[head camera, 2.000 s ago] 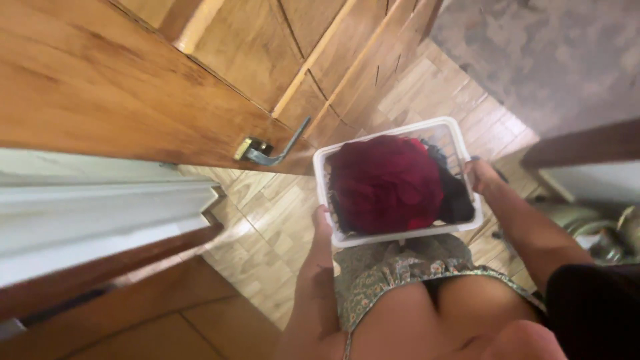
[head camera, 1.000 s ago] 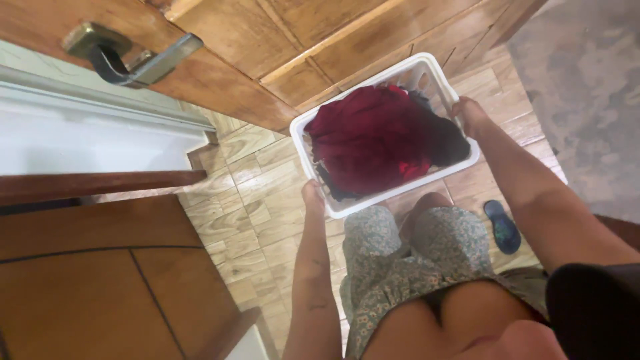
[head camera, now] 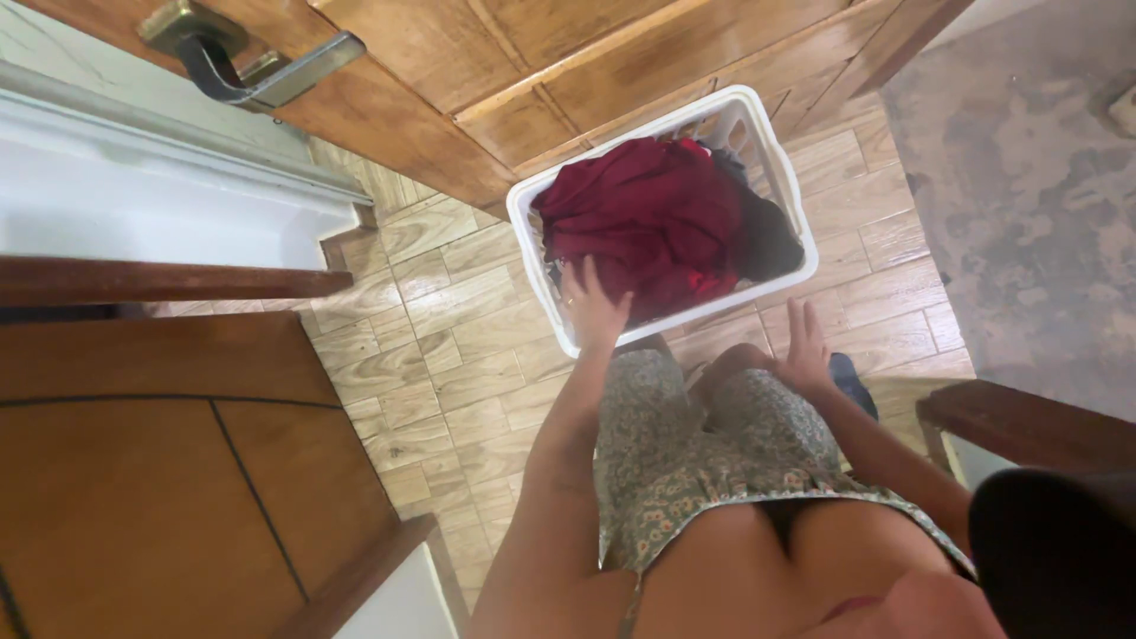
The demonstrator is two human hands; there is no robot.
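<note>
A white plastic laundry basket (head camera: 806,213) stands in front of me beside a wooden door, heaped with clothes. A dark red garment (head camera: 648,213) lies on top, and a black garment (head camera: 770,235) fills the right end. My left hand (head camera: 593,306), fingers spread, is over the basket's near left corner at the edge of the red garment; whether it touches the cloth is unclear. My right hand (head camera: 806,351) is off the basket, just below its near right corner and close to my knee, with its fingers extended and nothing in them.
The wooden door (head camera: 426,58) with a metal lever handle (head camera: 275,75) runs along the far side. Another brown door panel (head camera: 177,461) is at the left. A dark blue flip-flop (head camera: 852,383) lies on the wood-look tiles (head camera: 479,333) by my right hand. Wooden door frames (head camera: 1012,426) edge the passage.
Both hands gripped the basket's ends in the earlier frames. The right hand has let go and moved towards my knee; the left has moved from the rim to over the clothes.
</note>
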